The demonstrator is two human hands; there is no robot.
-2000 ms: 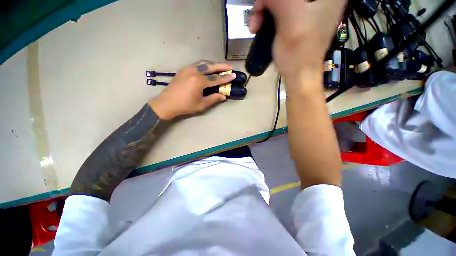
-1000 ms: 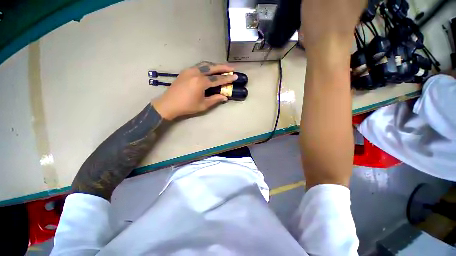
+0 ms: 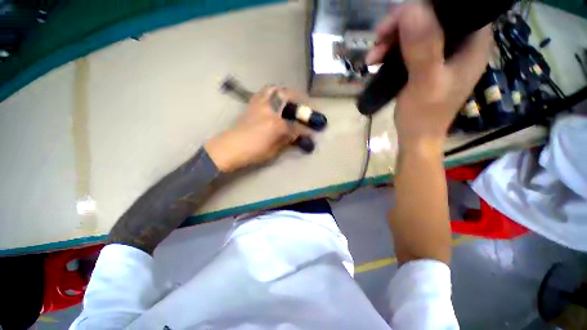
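My left hand (image 3: 260, 126) holds a black corded device (image 3: 304, 116) with a cream label, its rounded end pointing right. A second black device (image 3: 305, 144) shows only its rounded end under my fingers. A blurred cable plug (image 3: 230, 85) sticks out beyond my hand to the left. My right hand (image 3: 428, 67) is closed around the thick black electric screwdriver (image 3: 394, 80), whose barrel points down left, right of the devices. The driver's bit cannot be made out. The silver screw feeder (image 3: 331, 67) stands behind, partly hidden by my right hand.
A pile of black devices (image 3: 495, 97) with cables lies on the right of the cream bench (image 3: 154, 103). A thin black feeder cord crosses the bench to its green edge. A white-clad person (image 3: 537, 177) is at the right. Red stools (image 3: 492, 222) stand below the bench. Green conveyor (image 3: 129, 22) lies beyond.
My left hand has shifted the two devices apart and tilted them. My right hand has brought the screwdriver back from the feeder's pickup area toward me. The whole view has shifted slightly.
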